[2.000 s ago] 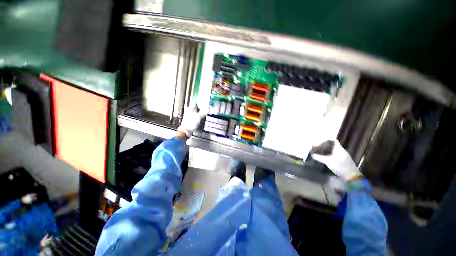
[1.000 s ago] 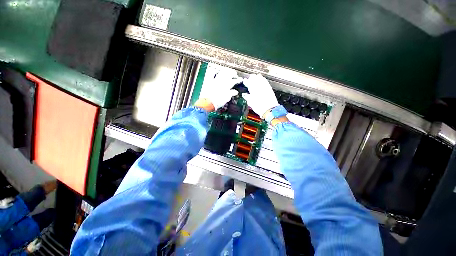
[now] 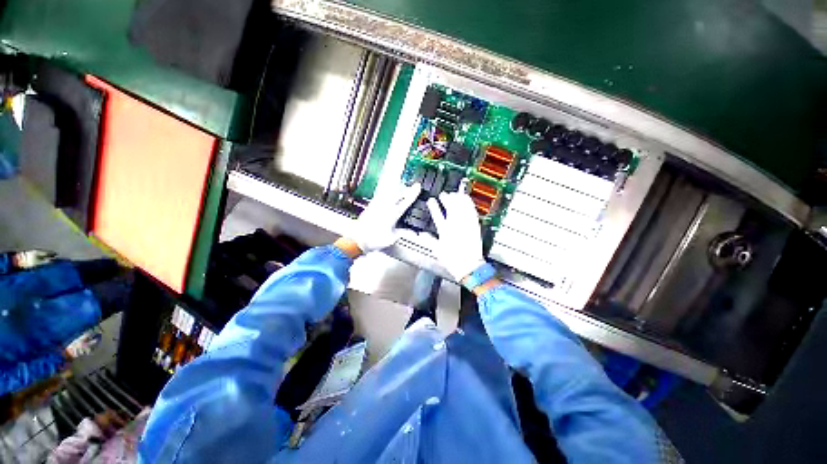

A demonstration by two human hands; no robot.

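A green power circuit board (image 3: pixel 497 122) lies in a pale grey carrier frame (image 3: pixel 626 237) on the conveyor. It bears white bars (image 3: pixel 555 217), orange-copper inductors (image 3: pixel 496 162), black round capacitors (image 3: pixel 580 143) and a small toroidal choke (image 3: pixel 432 142). My left hand (image 3: pixel 384 219), in a white glove, is at the board's near left edge, fingers on or just above the black parts. My right hand (image 3: pixel 459 232), also gloved, is beside it with fingertips at the black parts and the lower inductor. Both hands have fingers apart; whether they touch or press the parts is unclear.
Metal conveyor rails (image 3: pixel 635 340) run along the near and far sides. A green bench (image 3: pixel 580 41) is beyond, with a dark foam block (image 3: pixel 195 36) at upper left. A red-orange panel (image 3: pixel 152 186) stands left. Another person's blue sleeve (image 3: pixel 45 308) shows at lower left.
Both hands have moved from the board's far left part to its near left edge, uncovering the toroidal choke and far parts. The view has shifted.
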